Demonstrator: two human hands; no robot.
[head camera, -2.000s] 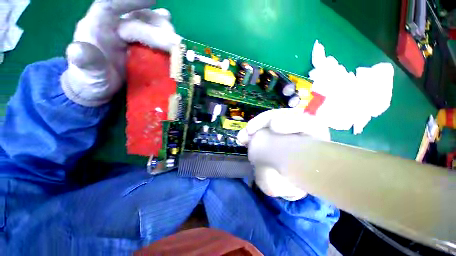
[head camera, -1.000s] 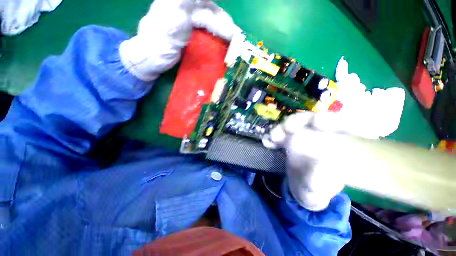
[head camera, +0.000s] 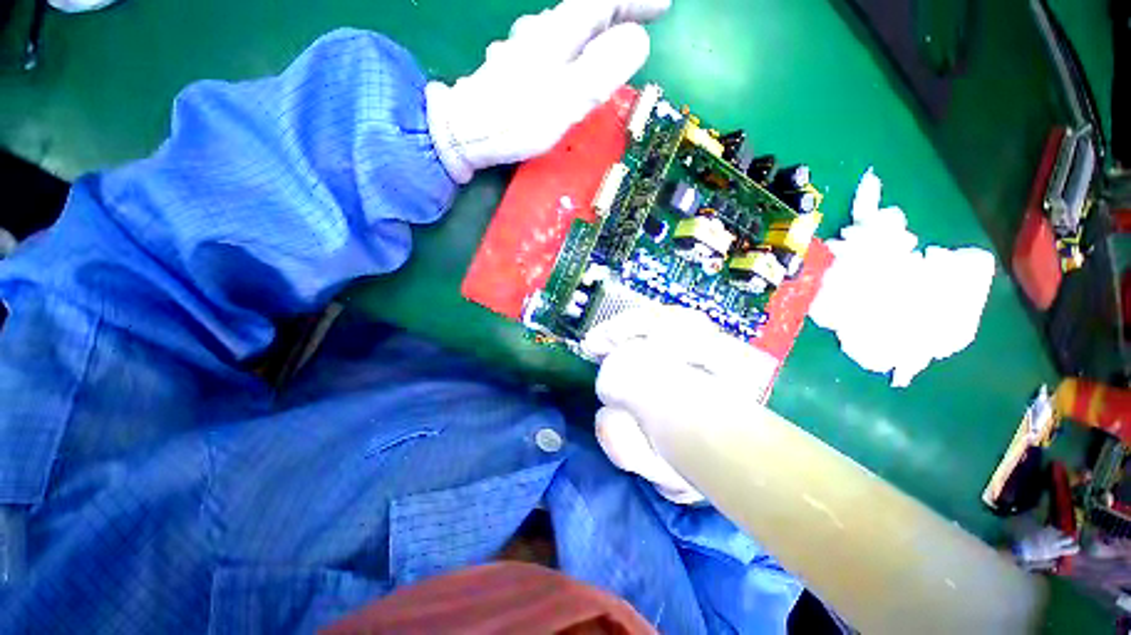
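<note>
A green circuit board (head camera: 713, 205) crowded with parts lies tilted on a worn red pad (head camera: 546, 230), which sticks out at both ends. My gloved left hand (head camera: 558, 81) is at the pad's upper left corner, beside the board, fingers partly apart and holding nothing that I can see. My gloved right hand (head camera: 670, 385) is shut on a fat cream-yellow glue barrel (head camera: 856, 521) at the board's lower edge. The hand covers most of the ribbed heatsink. The needle tip is hidden or too blurred to tell.
A crumpled white cloth (head camera: 912, 298) lies on the green mat (head camera: 794, 75), right of the board. Along the dark rail at the right sits a red pad (head camera: 1039, 236) with parts, and another board (head camera: 1101, 478) with orange-yellow parts shows lower right. A white thing is cut off at the top left.
The board and pad sit further right and are turned more. My left hand has moved right with its fingers more extended. The barrel now slants down to the right and my right hand is lower left.
</note>
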